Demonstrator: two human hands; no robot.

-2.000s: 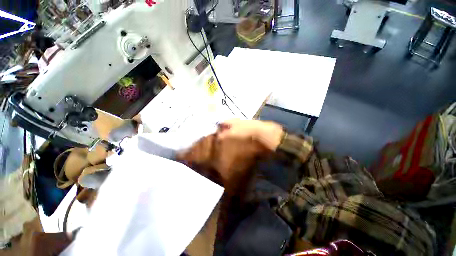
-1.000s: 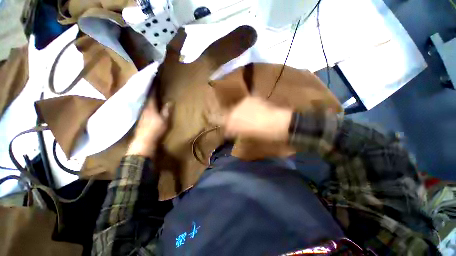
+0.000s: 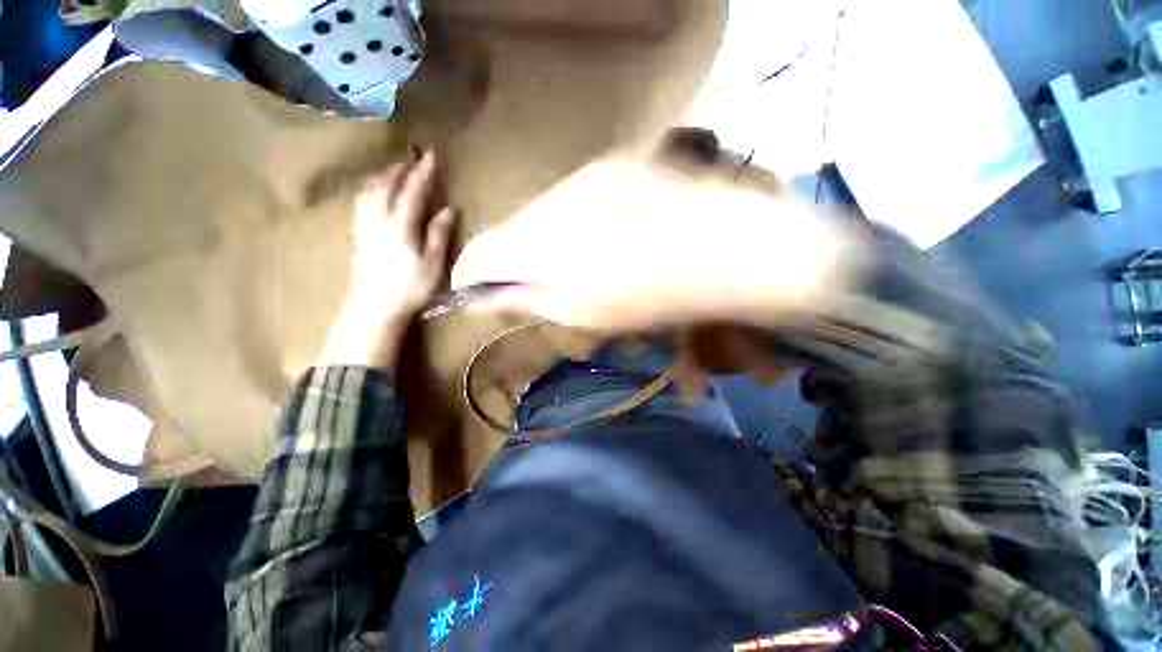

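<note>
A brown bag body [image 3: 229, 242] spreads wide across the table and my lap. My left hand [image 3: 395, 248] lies on it near the middle, fingers bent at a fold in the material. My right hand [image 3: 663, 242] is bright and blurred, just right of my left hand. Thin shiny metal blades, which look like thread snips [image 3: 461, 301], stick out from it towards my left hand. A thin brown strap [image 3: 469, 382] loops below my right hand, over my lap. The blades' contact with the bag cannot be made out.
The perforated white machine cover [image 3: 351, 51] stands at the top left. White sheets [image 3: 924, 115] lie at the upper right, with a thin dark cord near them. More brown pieces and straps [image 3: 96, 548] are at the lower left. Metal stands are on the floor at the right.
The brown bag body is spread wider to the left, covering the white side seen before. My right hand has moved up and right, its forearm higher, and metal blades now show at it.
</note>
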